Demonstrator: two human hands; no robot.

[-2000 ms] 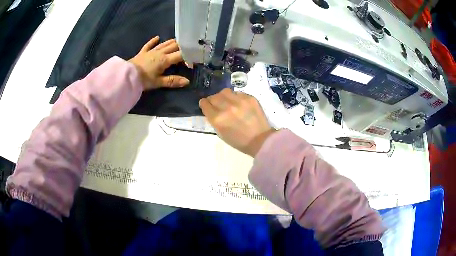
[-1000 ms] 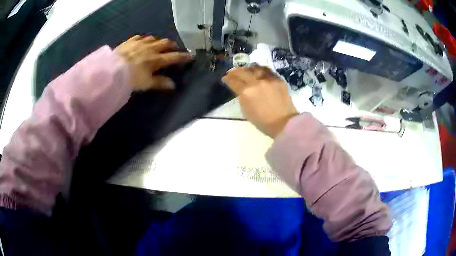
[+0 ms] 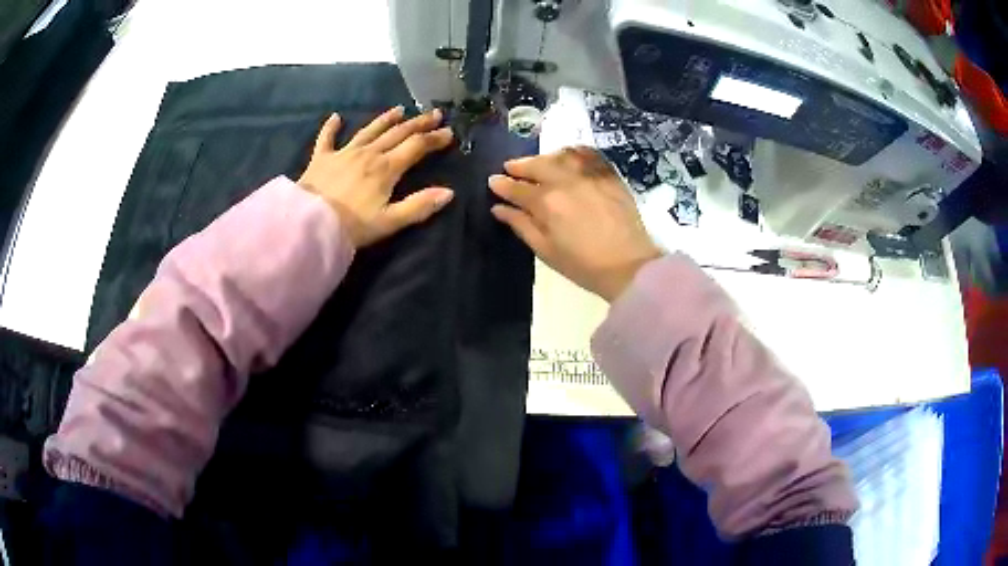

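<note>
A black bag panel (image 3: 403, 287) lies flat under the white sewing machine head (image 3: 730, 66) and hangs over the table's front edge. Its right edge runs from near the presser foot (image 3: 466, 124) towards me. My left hand (image 3: 381, 177) lies flat on the panel left of the presser foot, fingers spread, holding nothing. My right hand (image 3: 569, 210) is at the panel's right edge, just right of and nearer than the foot, with its fingertips on the cloth. Whether they pinch it is unclear.
Small black and white labels (image 3: 685, 166) lie loose on the machine bed. Snips with a red-white handle (image 3: 807, 263) lie right of them. A ruler scale (image 3: 569, 367) runs along the table's front edge. A blue bin (image 3: 973, 475) with white sheets (image 3: 901, 475) stands at the lower right.
The panel has turned; its edge, earlier running diagonally to the lower left, now runs straight towards me and more cloth hangs over the front. Both hands stay beside the foot.
</note>
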